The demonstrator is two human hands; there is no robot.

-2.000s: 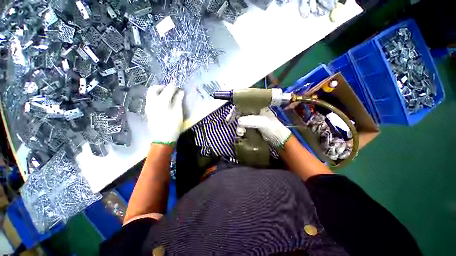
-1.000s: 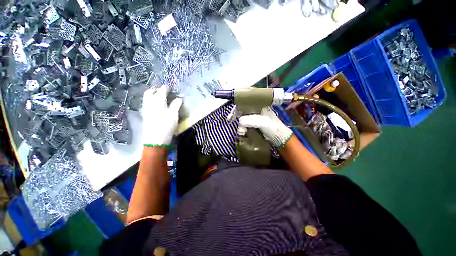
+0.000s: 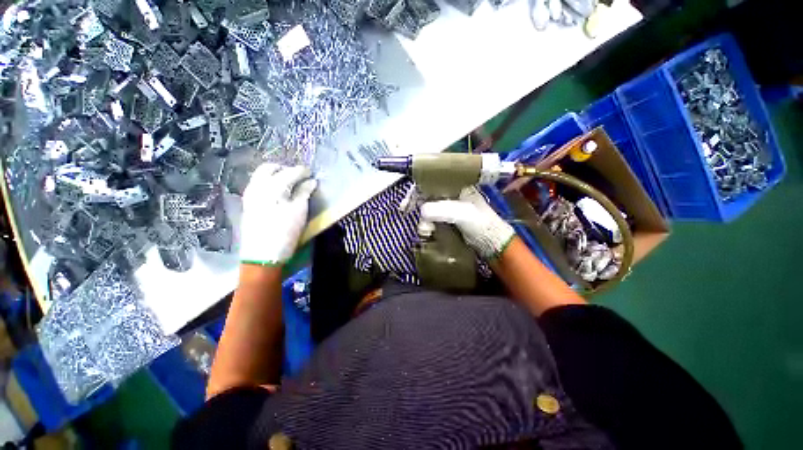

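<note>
My right hand [image 3: 467,221], in a white knit glove, is closed around the handle of the olive-green air rivet gun [image 3: 445,176]. The gun's dark nose points left over the bench edge. My left hand [image 3: 277,211], also gloved, is at the bench edge beside the pile of grey metal brackets [image 3: 189,215]. Its fingers are curled, and I cannot tell whether they hold anything. A heap of thin silver rivets [image 3: 326,83] lies beyond it, with a white paper slip [image 3: 292,42] on top. A small group of rivets [image 3: 372,151] lies near the gun's nose.
A striped cloth [image 3: 380,233] lies on the lap. A yellowish-brown hose [image 3: 629,237] curves over an open carton [image 3: 647,211] at the right. Blue bins [image 3: 647,141] stand beyond it, one holding metal parts. A clear bag of rivets [image 3: 101,334] lies at the bench's lower left corner.
My left hand has moved left and slightly back toward me along the bench edge, and its fingers are more curled. My right hand and the rivet gun have stayed in place.
</note>
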